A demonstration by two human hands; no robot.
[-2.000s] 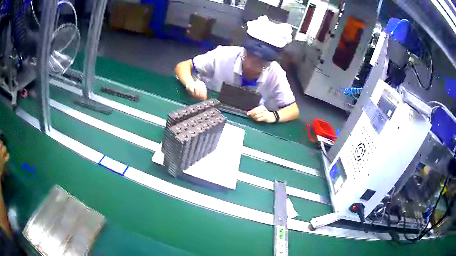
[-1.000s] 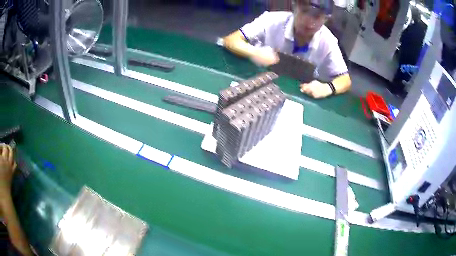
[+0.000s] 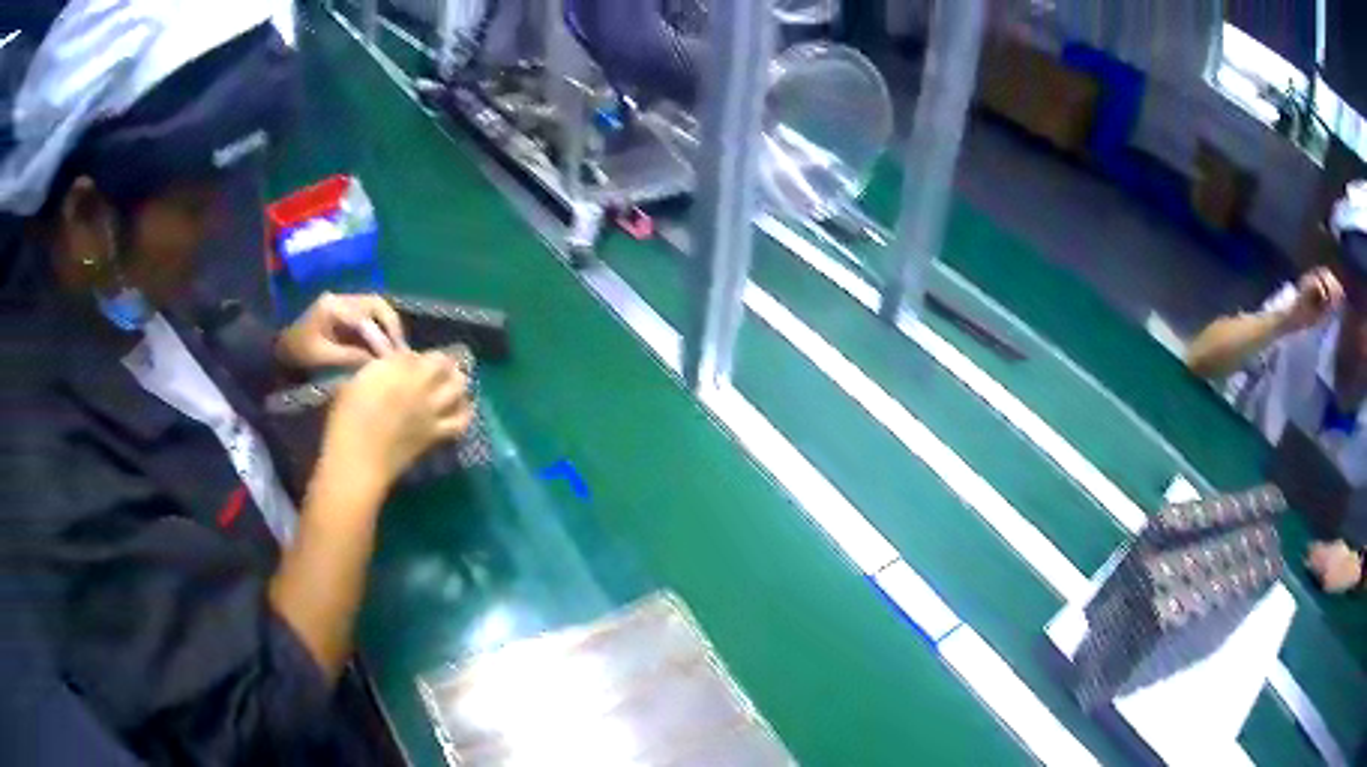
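Observation:
Neither of my hands is in the picture. Nearest in front of me is a flat, shiny tray (image 3: pixel 615 692), probably clear plastic, cut off by the bottom edge and glaring with reflected light. Stacked dark grey studded blocks (image 3: pixel 1177 581) stand on a white board (image 3: pixel 1217 701) at the lower right. At the left, another worker's two hands work at a dark studded block (image 3: pixel 472 427) on the bench; what the fingertips pinch is too small to tell. A second dark block (image 3: pixel 450 322) lies just behind those hands.
A capped worker in dark clothes sits at the left. Red (image 3: pixel 312 205) and blue bins (image 3: pixel 333 258) stand beyond that worker's hands. Aluminium posts (image 3: pixel 727 195) rise from the bench, with a caged fan (image 3: pixel 825 132) behind. A thin dark strip (image 3: pixel 975 325) lies farther back. Another worker is at the right edge.
The view has swung left. The stacked blocks have shifted to the lower right of the picture, the white machine has left it, and the worker at the left has come into view.

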